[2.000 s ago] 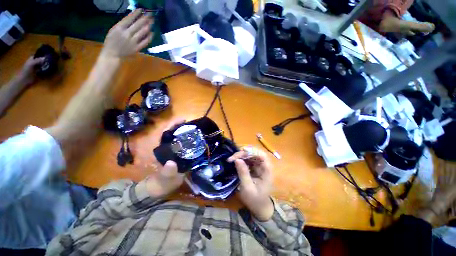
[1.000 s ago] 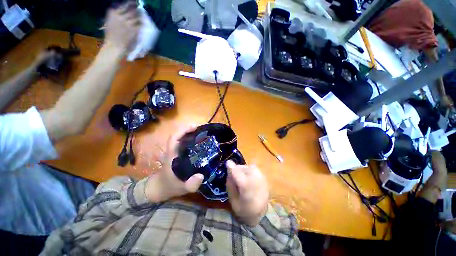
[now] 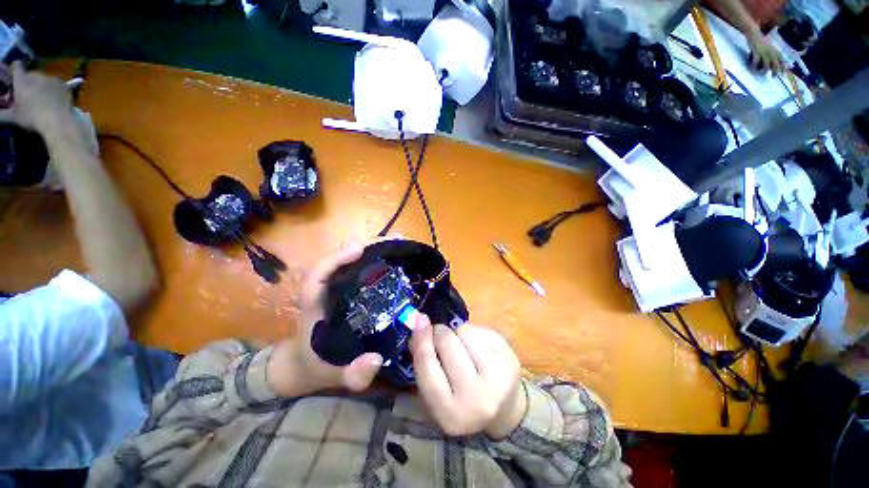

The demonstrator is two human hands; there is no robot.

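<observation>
A black camera head shell (image 3: pixel 344 329) is tilted open towards me, with a circuit board (image 3: pixel 378 297) and thin coloured wires showing inside. My left hand (image 3: pixel 329 355) holds the shell from its left side, thumb on the lower rim. My right hand (image 3: pixel 467 374) pinches a small blue-white wire plug (image 3: pixel 408 315) at the lower right edge of the board. Whether the plug is seated in the board cannot be told. The far side of the shell and what lies under it are hidden.
Two lens modules (image 3: pixel 289 172) lie at the left. A slim orange tool (image 3: pixel 519 270) lies right of my hands. White camera bodies (image 3: pixel 397 86) stand behind; more camera units (image 3: pixel 665 269) crowd the right. A parts tray (image 3: pixel 581 129) is at the back. Another person's arm (image 3: pixel 88 205) reaches in at left.
The shell has turned so its board faces me more, and my right fingers have moved onto the board's edge, with the blue-white plug now showing. The other person's arm has moved left.
</observation>
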